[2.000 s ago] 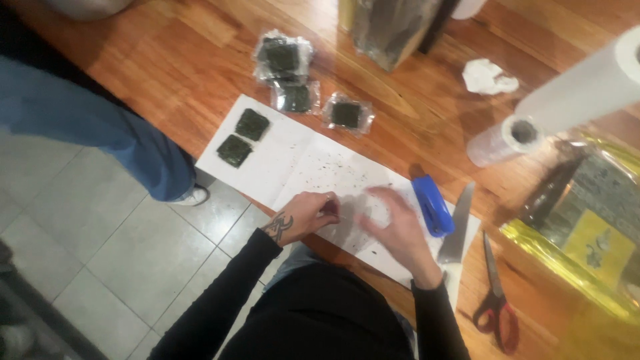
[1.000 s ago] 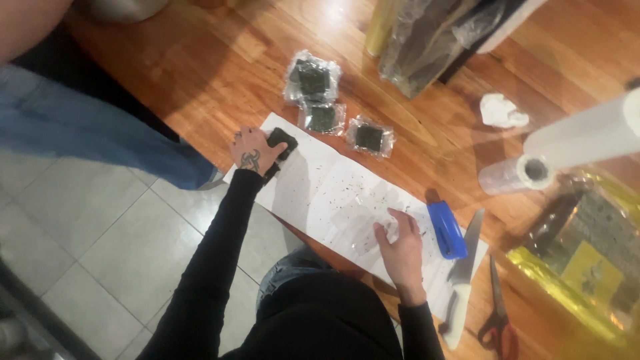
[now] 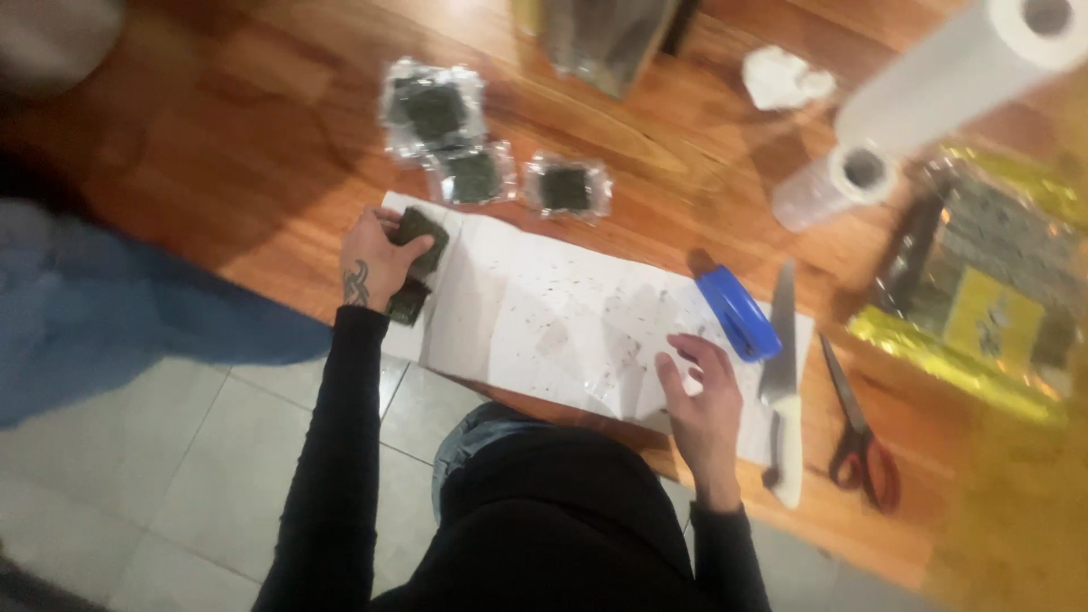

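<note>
My left hand (image 3: 378, 255) grips a dark green square stack (image 3: 425, 238), which looks like cut nori, at the left end of a white paper sheet (image 3: 544, 297). A second dark green square (image 3: 409, 303) lies just below it, partly under the hand. My right hand (image 3: 704, 387) hovers over or rests on the right part of the sheet, its fingers apart and curled; a clear film (image 3: 599, 387) seems to lie beside it. Dark crumbs are scattered across the paper. A blue plastic tool (image 3: 738, 313) and a knife with a white handle (image 3: 789, 450) lie to the right of that hand.
Several film-wrapped green squares (image 3: 565, 187) lie beyond the sheet on the wooden table (image 3: 297, 161). Scissors (image 3: 863, 459), a plastic film roll (image 3: 829, 183), a larger roll (image 3: 943, 81), crumpled white paper (image 3: 786, 78) and a yellow-edged package (image 3: 977, 289) are at right. Another person's blue-clad leg (image 3: 153, 297) stands left.
My left hand has moved from the middle of the sheet to the green squares at its left end and now grips the upper one. My right hand stays over the sheet's right part.
</note>
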